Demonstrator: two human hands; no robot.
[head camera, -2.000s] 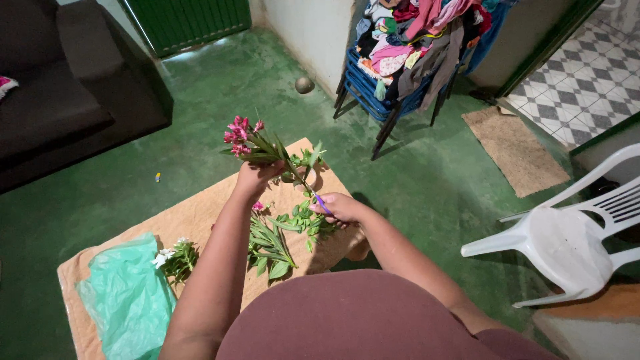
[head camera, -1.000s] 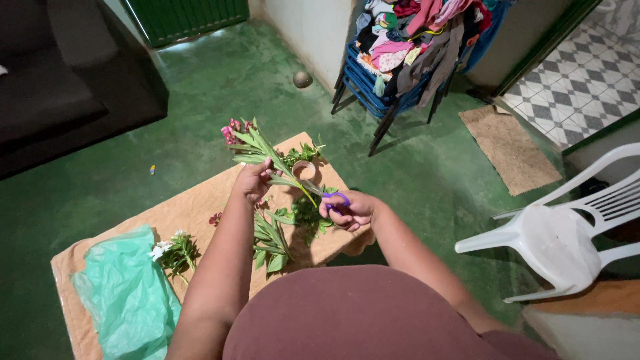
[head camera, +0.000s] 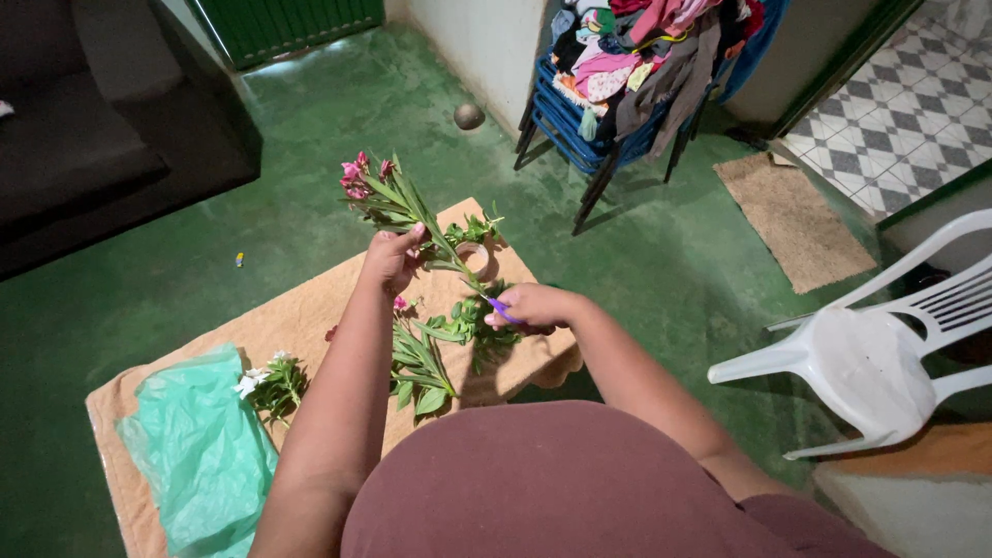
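My left hand (head camera: 397, 256) is closed around the stems of a leafy bunch with pink flowers (head camera: 356, 177), held tilted above the table. In my right hand (head camera: 535, 307) are purple-handled scissors (head camera: 502, 308), their blades at the lower end of the stems; whether the blades are closed is too small to tell. Behind the stems a roll of tape (head camera: 473, 260) lies on the towel-covered table (head camera: 310, 310). Cut greenery (head camera: 422, 360) and leafy sprigs (head camera: 465, 322) rest beneath my hands. A sprig with white flowers (head camera: 271, 384) lies left of my left forearm.
A green plastic bag (head camera: 198, 457) covers the table's left end. To the right stands a white plastic chair (head camera: 868, 372). Blue stacked chairs (head camera: 570, 120) piled with clothes (head camera: 620, 62) stand beyond, near a doormat (head camera: 794, 221). A dark sofa (head camera: 116, 132) is at the upper left.
Since one second ago, the scissors in my right hand have come to the lower stem end. The bunch stays in my left hand, its flowers more plainly in view.
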